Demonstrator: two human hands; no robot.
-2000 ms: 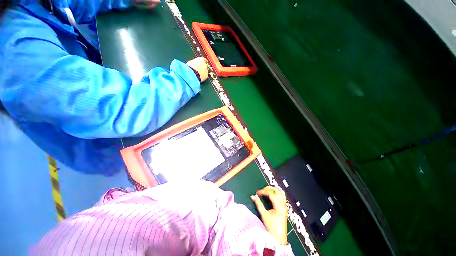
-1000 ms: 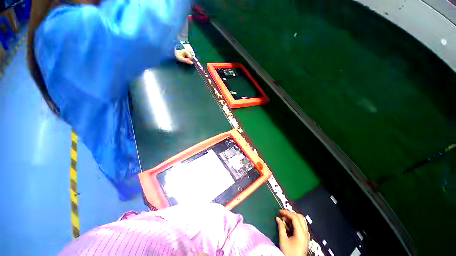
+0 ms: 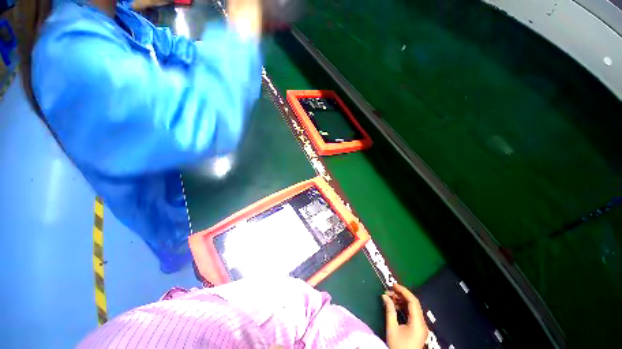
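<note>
A tablet unit with its back open lies in a red-orange frame on the dark green bench, its board end toward the chipped edge. Its battery glares white. My right hand is at the bench edge, low in the picture, fingers curled and thumb near the index finger. It is clear of the frame; whether it pinches something small cannot be told. My left hand is not in view. My pink striped sleeve and smock cover the near edge of the frame.
Another framed tablet lies on the green belt. A black panel with white patches lies on the belt beside my right hand. A person in a blue smock stands at the bench, upper left, one arm blurred.
Over the two seconds the view has shifted, so the bench things sit lower and further right. The neighbour's arm has lifted from the bench edge. My right hand stays curled at the edge.
</note>
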